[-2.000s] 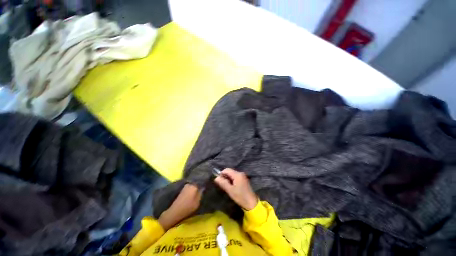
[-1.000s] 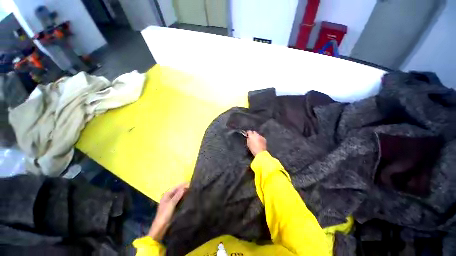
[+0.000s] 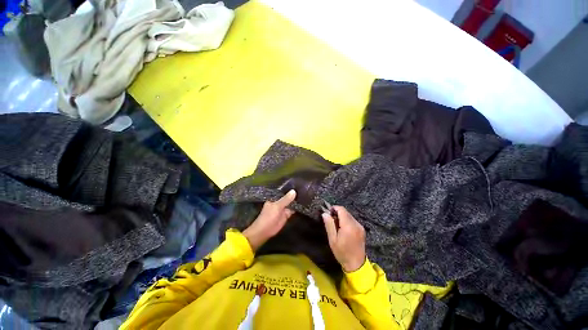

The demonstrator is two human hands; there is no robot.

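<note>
A speckled grey-brown tweed jacket [image 3: 412, 200] lies in front of me, with part of its plain dark brown lining [image 3: 303, 188] turned up near my hands. My left hand [image 3: 274, 219] holds the folded edge of the jacket, its thumb on the lining. My right hand [image 3: 347, 237] is just to the right, closed around small metallic snips [image 3: 327, 207] whose tips point at the cloth. Most of the snips is hidden in my fingers.
The yellow table [image 3: 258, 84] has a raised white edge [image 3: 451, 58] at the back. A cream cloth heap [image 3: 129, 45] lies far left. More tweed garments [image 3: 71, 193] are piled at left, and dark patched cloth [image 3: 548, 238] lies at right. Red equipment [image 3: 503, 32] stands beyond the edge.
My right hand has come back from farther up the jacket to beside my left hand. My left hand now holds the cloth, and the jacket's near left part is folded up, showing lining.
</note>
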